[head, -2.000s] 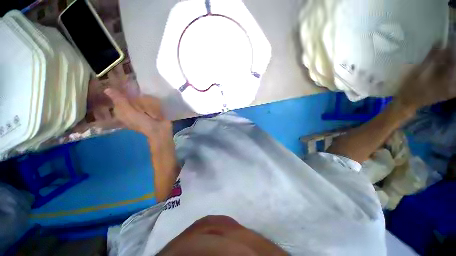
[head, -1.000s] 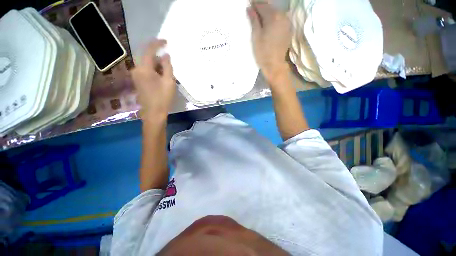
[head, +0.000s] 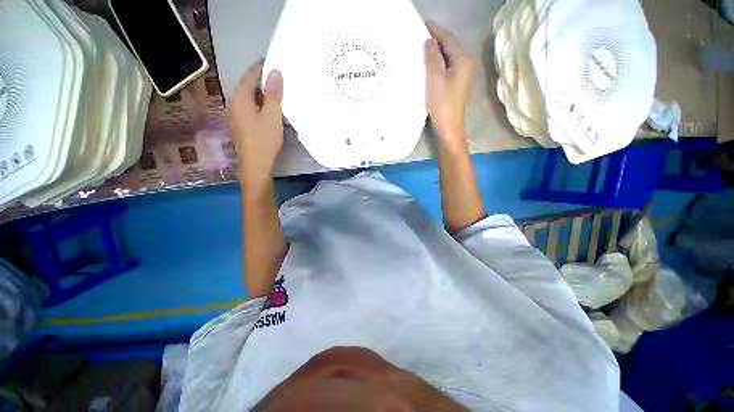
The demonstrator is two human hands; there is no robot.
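A white many-sided top cover (head: 354, 105) lies in front of me at the top middle, its dotted swirl, central logo and small icons facing up. Its far edge is cut off by the frame. My left hand (head: 259, 121) grips its left edge, thumb near the rim. My right hand (head: 448, 84) grips its right edge, fingers bent along the side. The cover hides whatever is under it; the wired shell is not visible.
A light work board (head: 235, 32) lies under the piece. A stack of top covers (head: 599, 105) is at right, beside crumpled plastic (head: 664, 117). Another stack (head: 36, 105) and a smartphone (head: 161, 44) are at left. Blue stools (head: 76, 249) and bagged white items (head: 599, 278) are below.
The wired shell seen earlier is now out of sight, with a printed cover in its place. My right hand came from the right stack, and both hands have closed on the cover's edges.
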